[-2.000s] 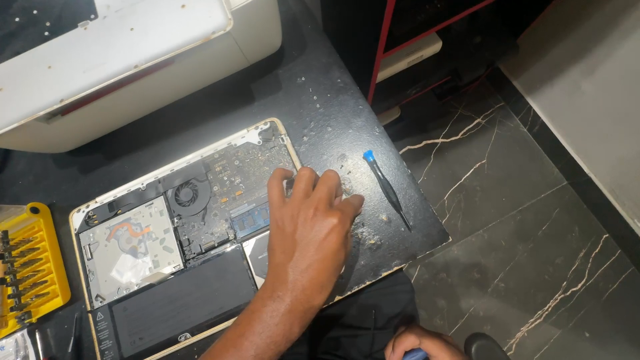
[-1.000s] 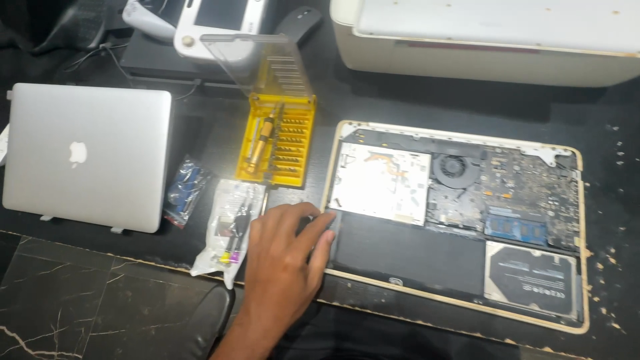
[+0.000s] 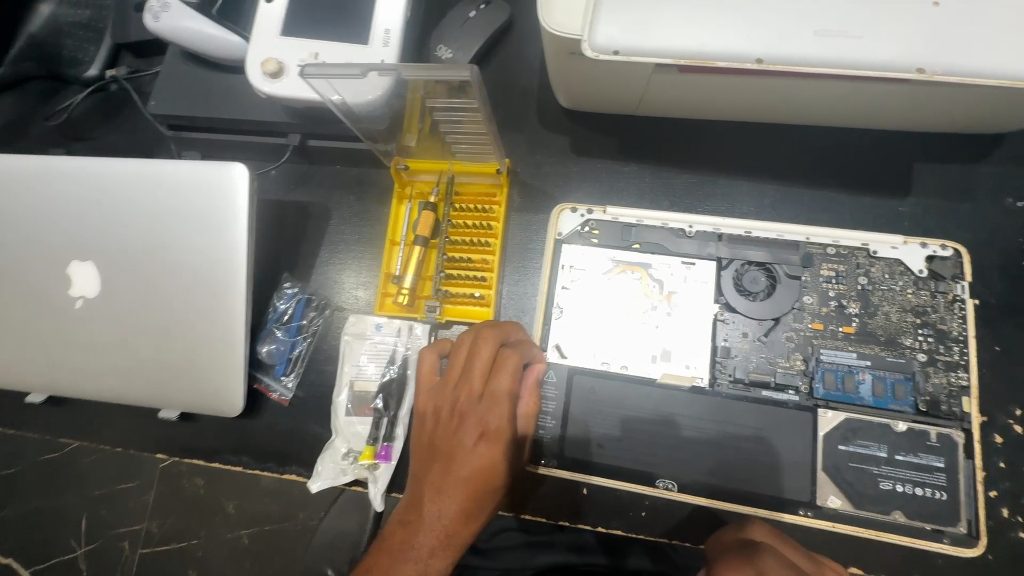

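My left hand [image 3: 480, 392] rests palm down on the black table, fingers bent, between the plastic bag of tools [image 3: 376, 400] and the opened laptop [image 3: 688, 440]. Its fingertips are hidden, so whether they hold anything cannot be told. At the bottom edge, my right hand [image 3: 760, 552] is partly in view, its fingers curled and their contents hidden. The laptop shows its optical drive [image 3: 632, 312], fan [image 3: 760, 288], blue memory module [image 3: 864, 388], black battery [image 3: 688, 448] and hard drive [image 3: 892, 472]. Just above my left hand lies an open yellow bit case [image 3: 384, 280] with a gold-coloured screwdriver [image 3: 418, 248].
A closed silver laptop [image 3: 120, 320] lies at left, beside a bag with blue items [image 3: 292, 336]. Behind are a white game controller [image 3: 276, 72], a computer mouse [image 3: 472, 28] and a large white device [image 3: 760, 88]. Crumbs [image 3: 1000, 440] lie right of the opened laptop.
My left hand has left the opened laptop's right side and come to the table at its left. The view has swung left, bringing in the silver laptop and the whole bit case.
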